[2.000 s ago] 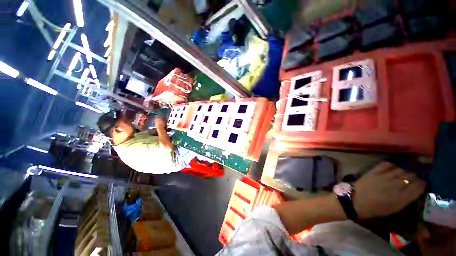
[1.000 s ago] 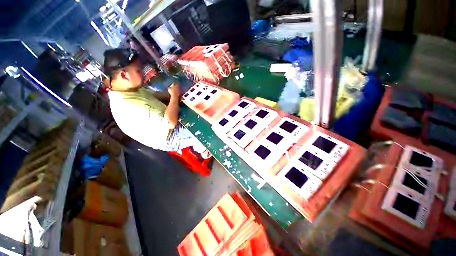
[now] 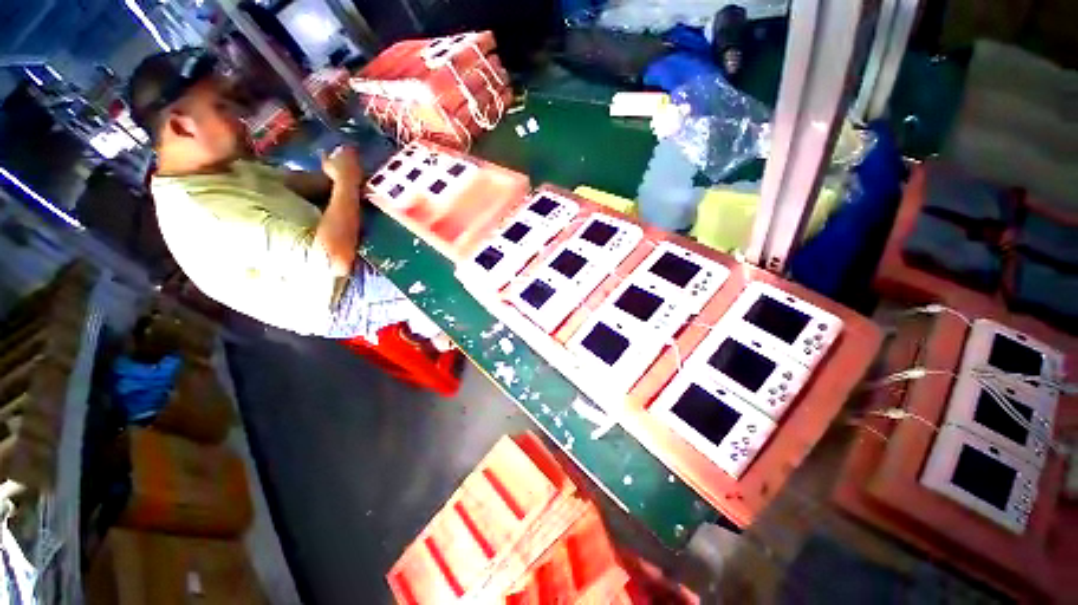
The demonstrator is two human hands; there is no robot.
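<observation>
Neither of my hands is in the picture. Nearest at the right, a red-orange tray point(image 3: 869, 473) holds a column of white handheld devices point(image 3: 984, 479) with black screens, thin white cords lying over them. Dark filled pouches point(image 3: 952, 225) lie in the tray's far part at the right edge. On the green bench point(image 3: 520, 372), a neighbouring tray point(image 3: 757, 496) holds rows of white devices point(image 3: 638, 304) with dark screens. A further tray point(image 3: 449, 213) with smaller-looking devices lies beyond it.
A person in a yellow shirt point(image 3: 242, 242) sits on a red stool point(image 3: 414, 358) at the bench. Stacked empty trays point(image 3: 502, 532) stand low in front. A metal post point(image 3: 810, 130) rises behind the devices, near a clear plastic bag point(image 3: 718, 124). Cartons point(image 3: 183, 485) line the left.
My left hand and wristwatch, seen two seconds ago over a grey pouch, are out of the picture. The view has swung toward the neighbouring bench; the seated person now appears further left.
</observation>
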